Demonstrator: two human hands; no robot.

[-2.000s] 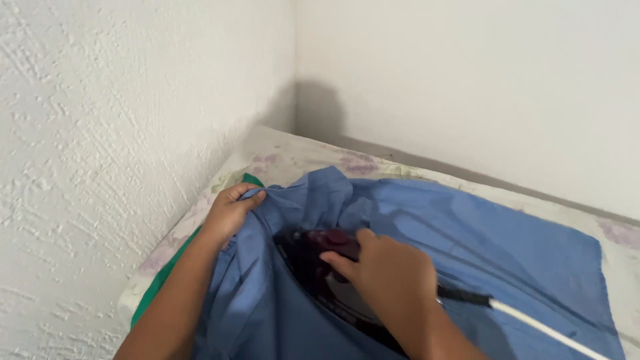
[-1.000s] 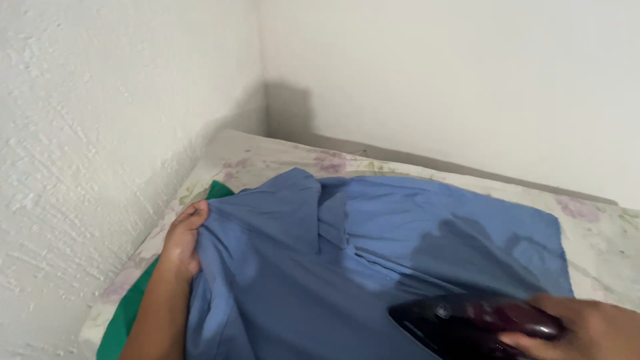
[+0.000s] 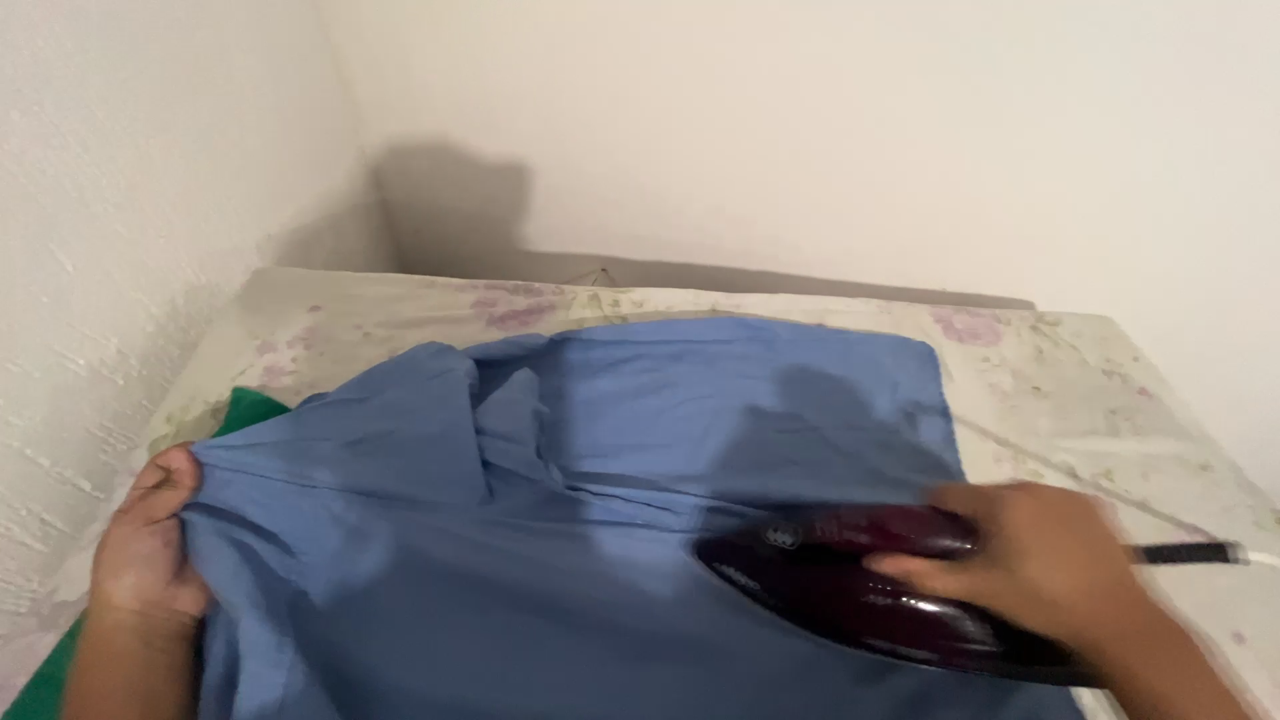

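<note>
A blue cloth garment (image 3: 480, 590) lies spread over a padded surface with a floral cover (image 3: 390, 310). At the left, my left hand (image 3: 150, 530) pinches the garment's edge and pulls it taut, with folds running from the fingers. My right hand (image 3: 1030, 570) grips the handle of a dark maroon clothes iron (image 3: 850, 590), whose tip points left. The iron rests on the blue cloth, and its soleplate is hidden. Bunched folds of the garment lie between the hands, above the iron's tip.
Green fabric (image 3: 250, 410) shows beneath the blue garment at the left. A textured white wall (image 3: 120, 250) rises at the left, and a plain wall (image 3: 850, 140) stands behind the surface. The iron's cord (image 3: 1190, 552) extends off to the right.
The iron, in my right hand, was near my left hand two seconds ago and has moved right across the cloth. My left hand still holds the garment's edge, which is now stretched flatter.
</note>
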